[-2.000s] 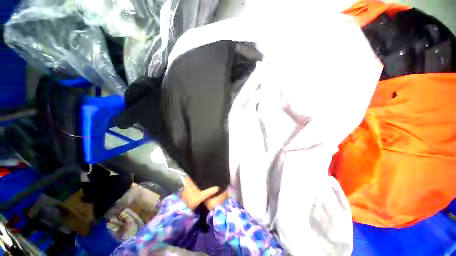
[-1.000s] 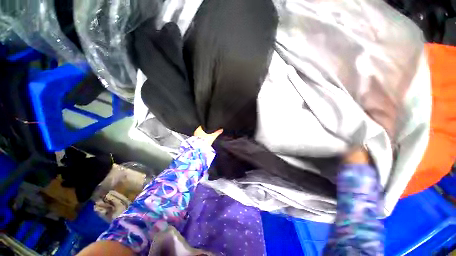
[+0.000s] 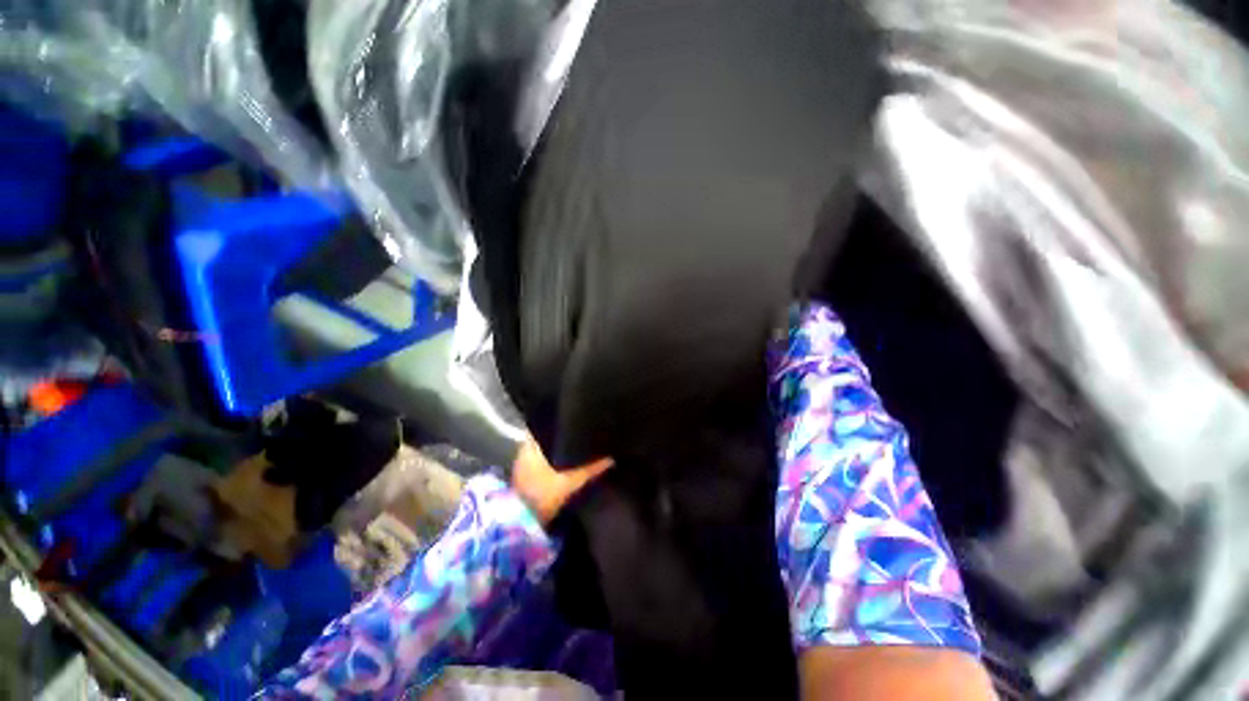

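Large soft black fabric pieces (image 3: 685, 206) fill the middle, blurred, inside a crumpled silver-grey fabric bundle (image 3: 1014, 233). My left hand (image 3: 555, 479) is at the lower left edge of the black fabric, with thumb and part of the hand showing; it grips the fabric edge, and the other fingers are hidden. My right forearm, in a blue and purple patterned sleeve, reaches up into the black fabric right of centre. My right hand itself is hidden behind or under the fabric.
A blue stool (image 3: 247, 301) stands at the left. Clear crinkled plastic (image 3: 384, 110) hangs at the upper left. Black, tan and pale scraps (image 3: 260, 507) lie in a cluttered heap at the lower left, near blue containers.
My right arm has moved from the silver-grey cover on the right to the middle, into the black fabric. My left hand stays on the fabric edge. The orange fabric has left the view.
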